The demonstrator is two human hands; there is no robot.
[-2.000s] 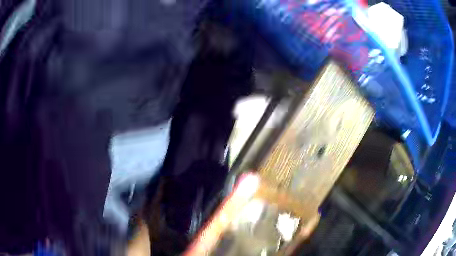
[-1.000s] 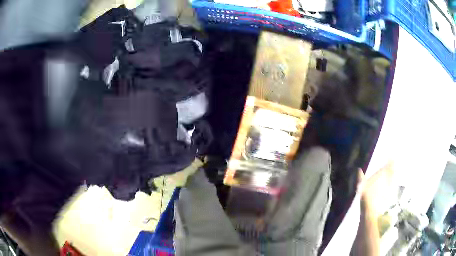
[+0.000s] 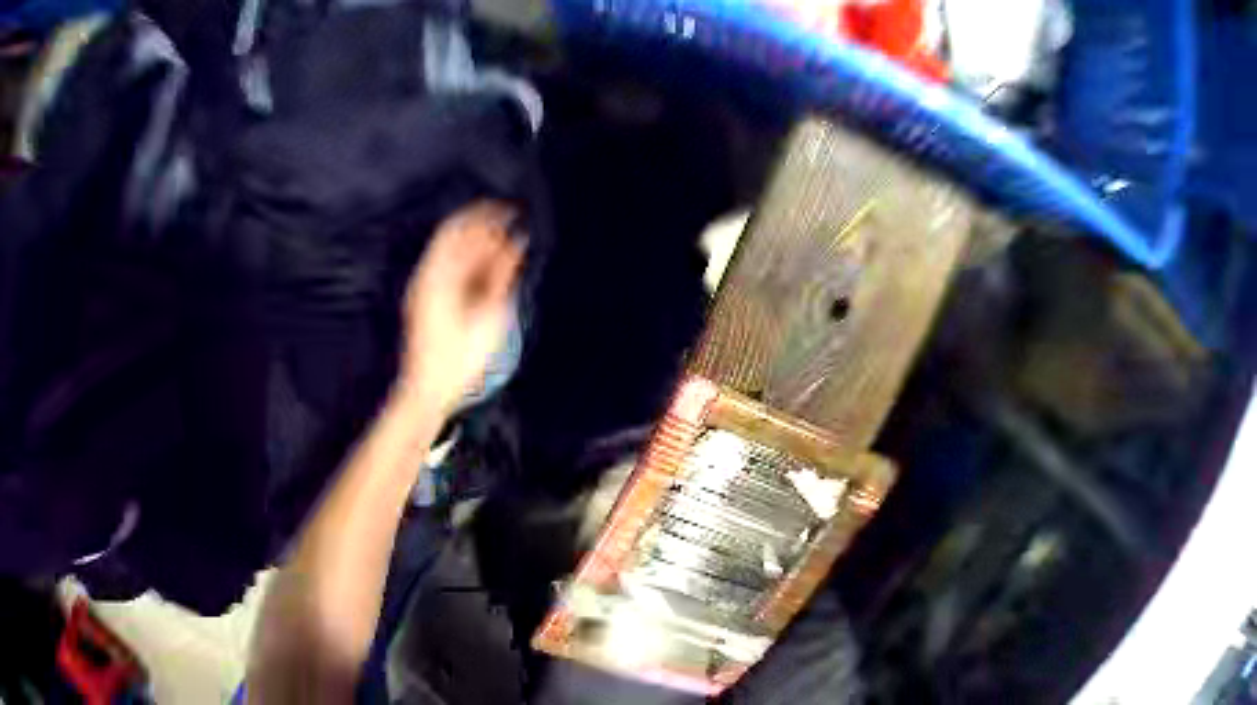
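A large heap of dark navy knit garments with pale grey patches fills the left side. My left hand lies at the heap's right edge, its bare forearm rising from the lower left. The hand is blurred and its fingertips meet the dark cloth, so whether it grips any is unclear. My right hand is out of the picture.
A wooden board with an orange-edged frame lies at centre, near my grey-clad legs. A blue crate with red and white pieces is at top right. A red object is at lower left, a white table edge at right.
The view has shifted and tilted. My left hand now shows at the garment heap. My right hand, seen over the white table a second ago, has left the picture.
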